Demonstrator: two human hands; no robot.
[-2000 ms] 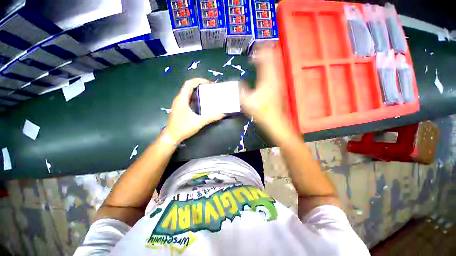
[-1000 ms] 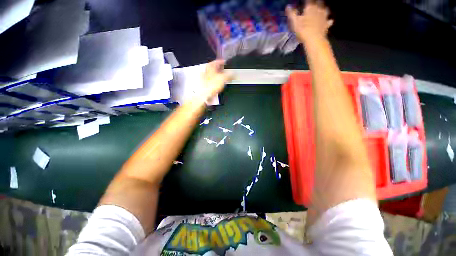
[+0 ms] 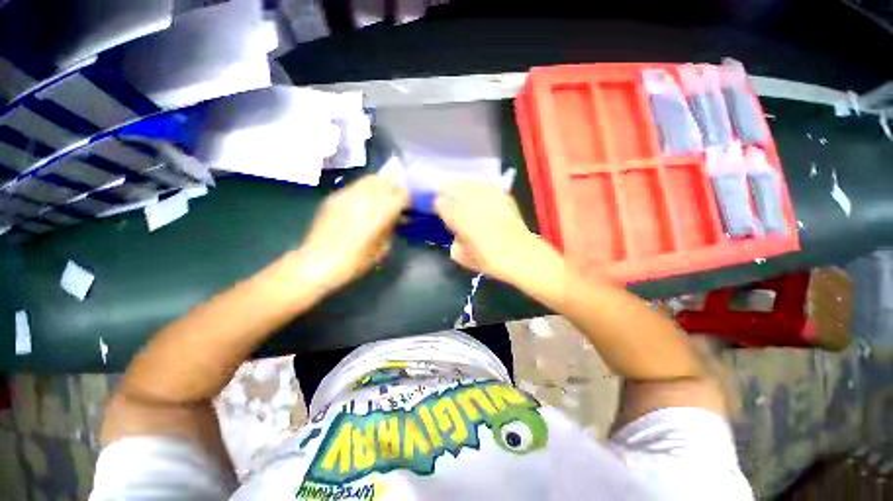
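Note:
An open blue and white carton [image 3: 425,224] is in front of me over the green bench, its grey-white flap [image 3: 446,132] standing up away from me. My left hand [image 3: 360,223] grips its left side and my right hand [image 3: 482,225] grips its right side. Both hands are slightly blurred and the fingers hide much of the carton. The red compartment tray [image 3: 578,252] lies to the right of my right hand. Grey bagged units [image 3: 730,196] lie in its right-hand pockets; the pockets on its left are empty.
A bank of open blue and white cartons [image 3: 59,147] with raised white flaps stands at the left. White paper scraps [image 3: 77,280] lie on the green bench [image 3: 196,284]. A pale strip [image 3: 460,88] runs along the back edge. A red stool [image 3: 754,311] stands below the bench at right.
The row of finished cartons between my hands at the back is no longer seen there. My hands have come back toward me and now hold an open carton. The view has shifted.

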